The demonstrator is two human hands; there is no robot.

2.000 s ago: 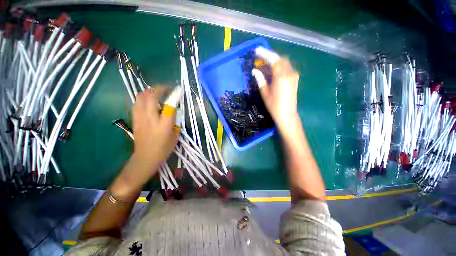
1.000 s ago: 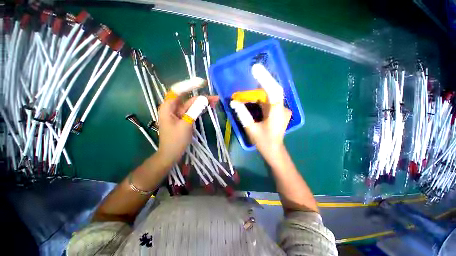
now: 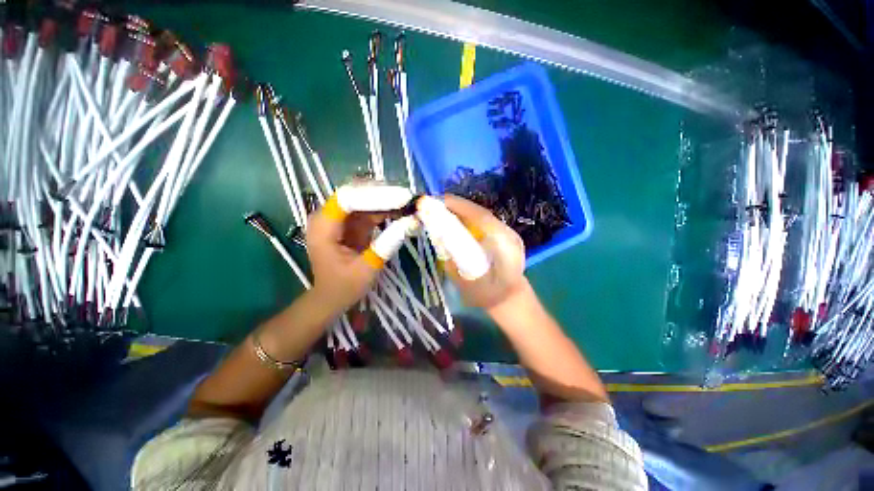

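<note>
My left hand (image 3: 353,235) and my right hand (image 3: 474,247) meet fingertip to fingertip, left of the blue parts bin (image 3: 579,206). White and yellow-orange coverings are on their thumbs and fingers. A tiny dark piece (image 3: 413,204) shows between the fingertips; I cannot tell a connector end from a black clip. Both hands pinch at it. The bin holds a heap of small black clips (image 3: 527,177). Several white sleeved cables (image 3: 280,158) lie around and under my hands, dark ends away from me and red ends (image 3: 443,358) near my body.
A large pile of white cables with red connectors (image 3: 115,173) lies at the left. More cable bundles (image 3: 755,240) lie at the right on clear plastic sheet (image 3: 682,288). A metal rail (image 3: 575,59) runs along the far side of the green surface (image 3: 623,192).
My right hand has left the bin and moved left to meet my left hand. The fingertips of both hands have come together at the small dark piece.
</note>
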